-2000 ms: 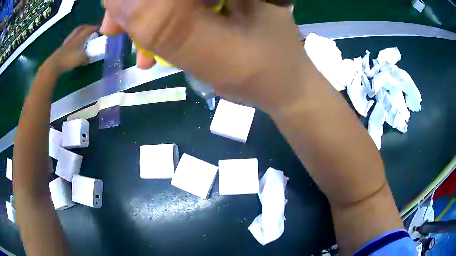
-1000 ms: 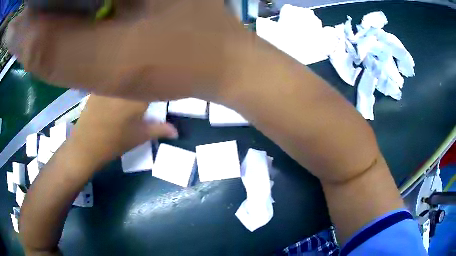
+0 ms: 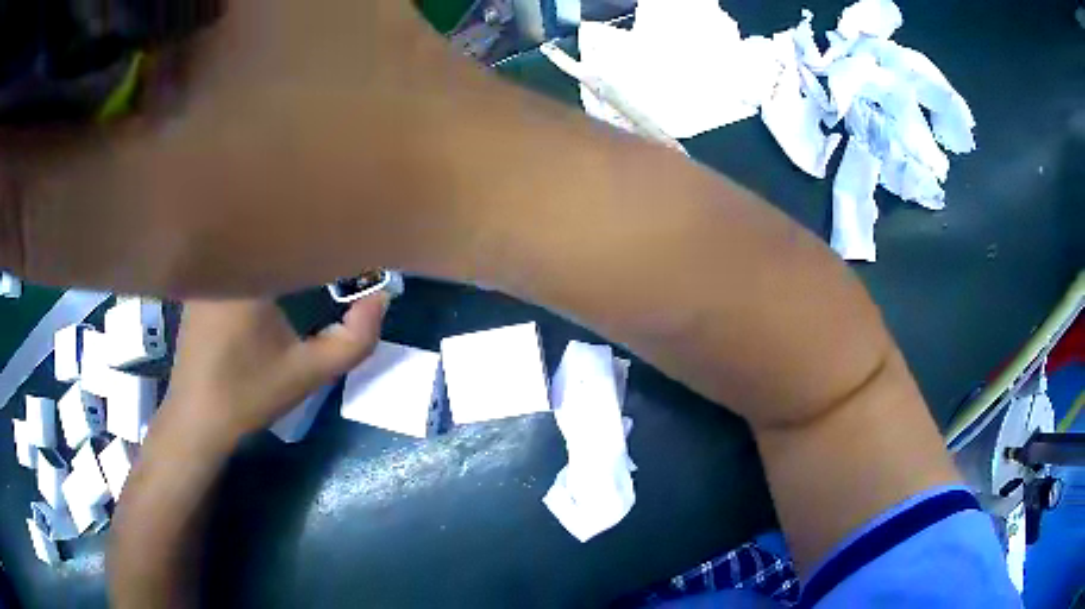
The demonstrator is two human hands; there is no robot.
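Note:
My right hand (image 3: 155,190), large and blurred at the upper left, holds the dark dispensing gun (image 3: 71,48); a bit of yellow shows by it. The gun's tip is hidden. My left hand (image 3: 268,363) is below it, its thumb at the edge of a white adapter housing (image 3: 361,283). The housing's open face shows dark and copper-coloured insides; the rest is hidden behind my hands. Two blank white housings (image 3: 390,387) (image 3: 495,372) lie side by side right of my left hand. Another (image 3: 303,414) shows partly beside my left hand.
Several white housings (image 3: 131,331) cluster at the left, some with small holes. A creased white wipe (image 3: 593,440) lies right of the blank housings. A crumpled heap of wipes (image 3: 886,119) and a pale thin stick (image 3: 613,101) are at the upper right. The worktop (image 3: 714,500) is dark green.
My right hand has moved left and down with the gun, across the view. My left hand has moved from the far upper left to the middle left and now holds an open housing. The view has shifted.

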